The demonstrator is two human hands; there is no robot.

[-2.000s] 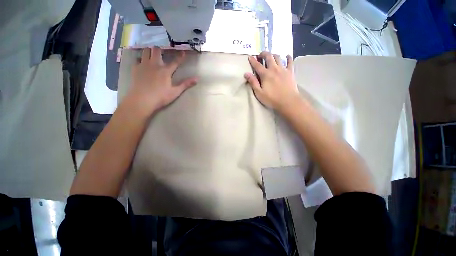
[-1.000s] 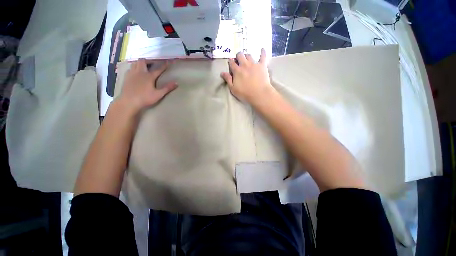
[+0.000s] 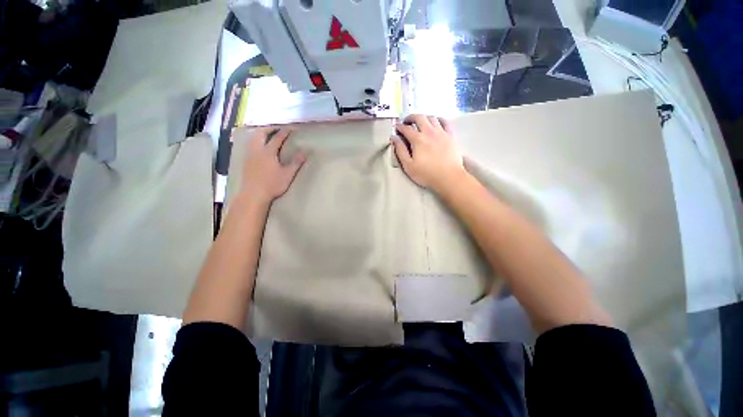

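A large beige panel (image 3: 342, 236) lies across the table in front of me, its far edge along the sewing template (image 3: 273, 102) under the machine head (image 3: 342, 53). A grey patch (image 3: 432, 297) sits at its near edge. My left hand (image 3: 273, 165) lies flat on the panel near its far left corner, fingers apart. My right hand (image 3: 428, 149) presses on the panel's far edge, right of the needle area, fingers slightly bent beside a small fold. Neither hand visibly grips the material. The needle area is partly hidden by the head.
Another beige panel stack (image 3: 138, 220) with grey patches hangs at the left. A glossy dark plate (image 3: 521, 69) lies behind the panel at the right. White cables (image 3: 652, 73) run along the white table at the right. A cluttered area is at the far left.
The panel and both hands have shifted left relative to the template and machine head since two seconds ago. My view has also moved. More of the glossy plate shows.
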